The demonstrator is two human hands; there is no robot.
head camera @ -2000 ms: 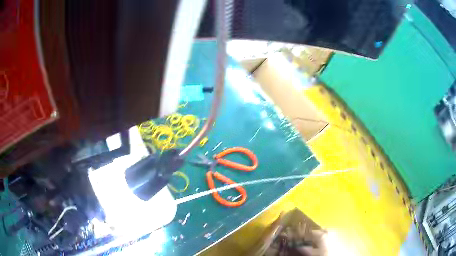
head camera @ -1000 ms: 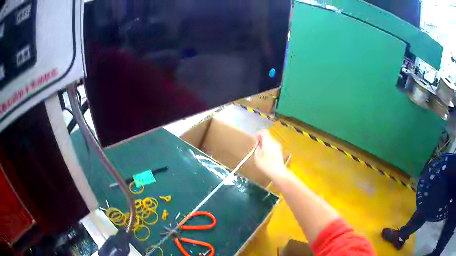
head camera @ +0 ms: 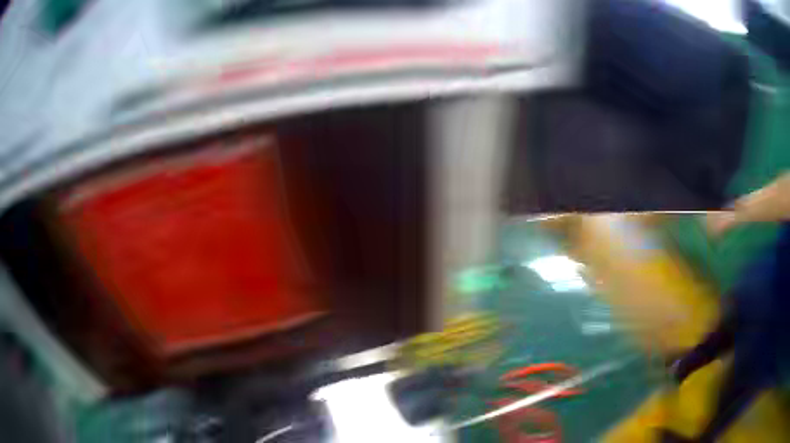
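Observation:
The view is strongly blurred. The crimping machine's white housing (head camera: 390, 65) fills the top, with the red plate (head camera: 199, 251) below it at left. The black lamp head (head camera: 429, 389) is low in the centre beside white glare. Yellow loops (head camera: 455, 340) and orange-handled scissors (head camera: 541, 376) lie on the green bench top. A thin white cord (head camera: 546, 394) crosses the scissors towards the right. Neither of my hands can be made out.
A dark panel (head camera: 628, 147) stands behind the bench. At the right edge is a person in dark blue clothing (head camera: 762, 303); a blurred hand (head camera: 755, 206) near the panel's lower corner appears to be theirs. Yellow floor (head camera: 684, 303) shows beyond the bench.
The view has swung left to the machine and red plate. My red-sleeved arm, whose hand held the white cord's far end, is gone from view. The person at right is larger and nearer.

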